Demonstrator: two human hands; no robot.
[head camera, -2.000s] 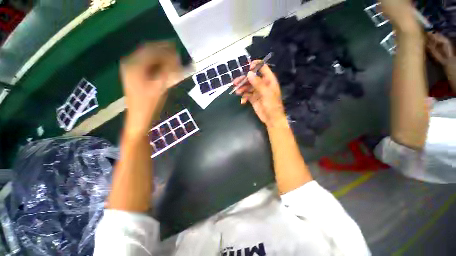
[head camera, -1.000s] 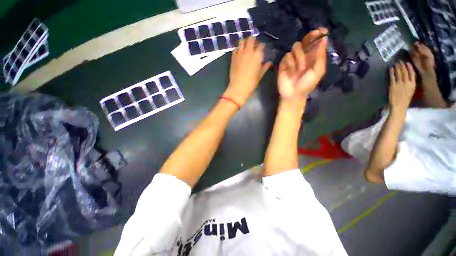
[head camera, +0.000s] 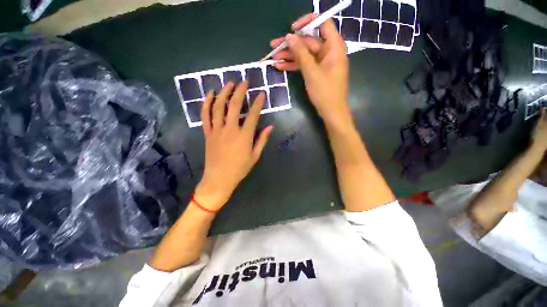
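Note:
A white-bordered sticker sheet (head camera: 277, 96) with two rows of black pads lies on the dark green bench. My left hand (head camera: 231, 138) rests flat over its lower middle, fingers spread, and hides some pads. My right hand (head camera: 324, 72) holds the tweezers (head camera: 321, 19) pen-like, with the tip at the sheet's upper edge near the right end. Whether the tip touches a pad cannot be told.
Another sticker sheet (head camera: 381, 25) lies over white paper at the top. A loose pile of black parts (head camera: 444, 114) lies at right. A crinkled clear plastic bag (head camera: 78, 150) fills the left, black parts (head camera: 171, 171) beside it. Another person's arm (head camera: 510, 180) is at far right.
My left hand has moved from the upper sheet onto the nearer sheet. My right hand has moved left from the pile with the tweezers. The view has shifted, so the bench things appear farther right.

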